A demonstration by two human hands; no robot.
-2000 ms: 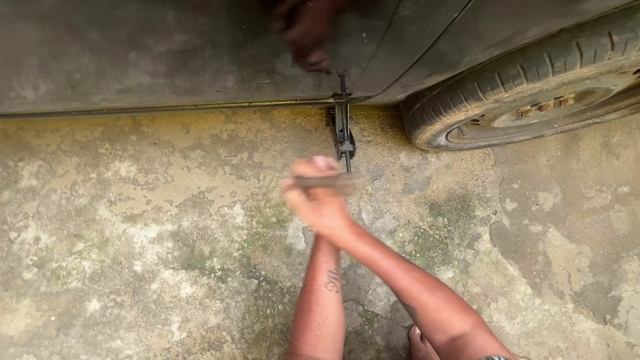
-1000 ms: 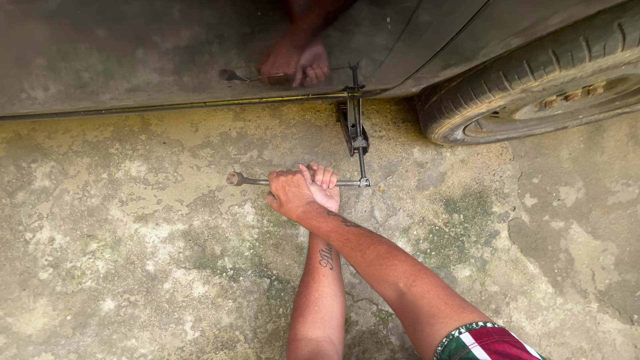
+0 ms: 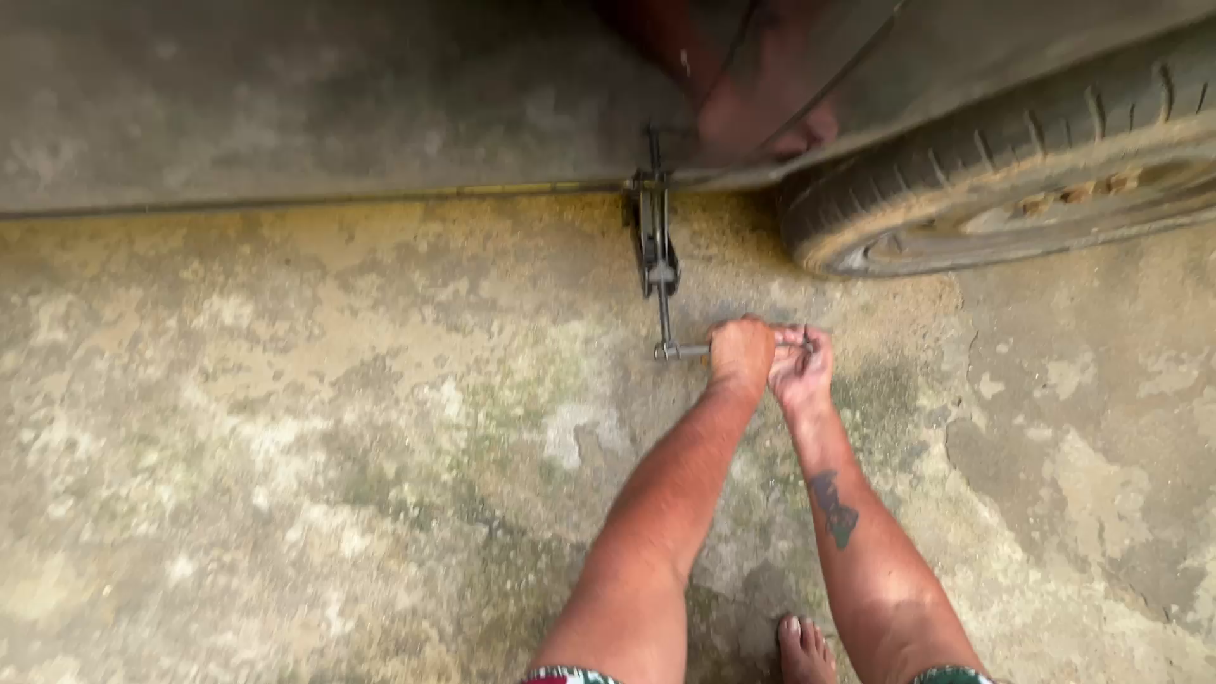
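A dark scissor jack (image 3: 655,237) stands on the concrete under the sill of a dark car (image 3: 332,104). Its screw rod points toward me and meets the end of a metal lug wrench (image 3: 692,351), which lies crosswise to the right. My left hand (image 3: 743,353) is closed around the wrench shaft near the rod. Just to its right, my right hand (image 3: 803,366) is palm up with its fingers curled at the wrench's outer end. Both hands are close together.
A car wheel with a worn tyre (image 3: 855,218) and rusty lug nuts is at the right. Stained, cracked concrete (image 3: 285,427) spreads below the car. A bare foot (image 3: 806,651) shows at the bottom edge.
The wrench pointed left from the jack's rod a second ago; now it points right. My hands have gone with it to the right side and are uncrossed.
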